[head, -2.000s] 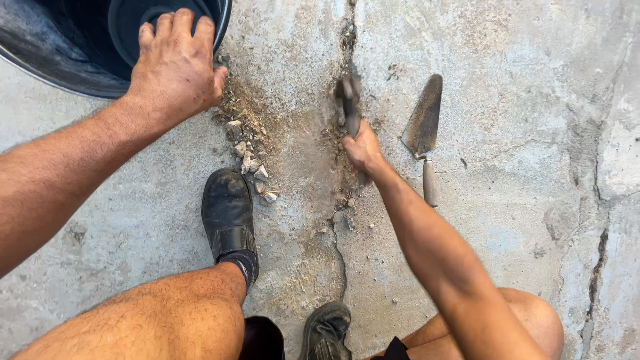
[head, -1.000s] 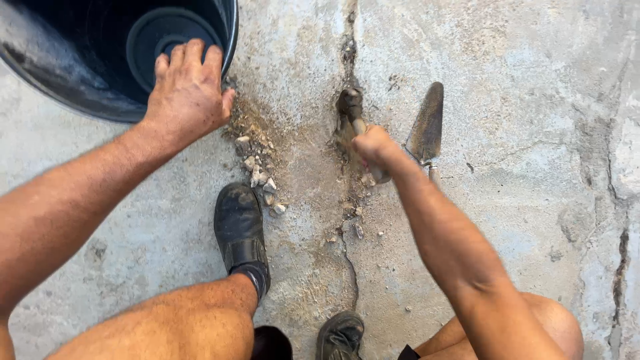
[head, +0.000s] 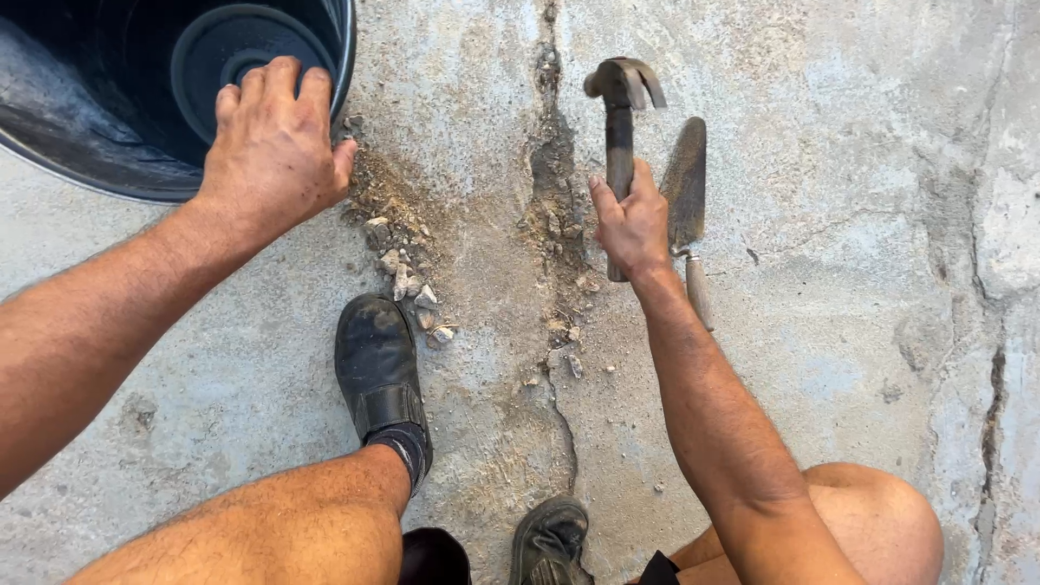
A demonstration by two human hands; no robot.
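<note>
My right hand [head: 634, 219] grips the wooden handle of a claw hammer [head: 624, 85], whose head is up to the right of a crack [head: 552, 162] in the concrete floor. Loose grit and small chunks lie in and along the crack. A pointing trowel [head: 688, 183] with a wooden handle lies just right of that hand, its handle partly hidden by my forearm. My left hand [head: 272, 146] rests on the rim of a dark bucket [head: 348, 81], fingers over the inside and thumb outside. Between bucket and crack lies a heap of broken concrete pieces [head: 402, 272].
My black shoe [head: 378, 357] stands left of the crack, beside the rubble. The other shoe [head: 552, 540] is at the bottom, at the crack's lower end. Another long crack [head: 990, 422] runs down the floor at the far right.
The hammer, at the crack in the earlier frames, has come away from it to the right in my right hand. My left hand has stayed at the bucket's rim.
</note>
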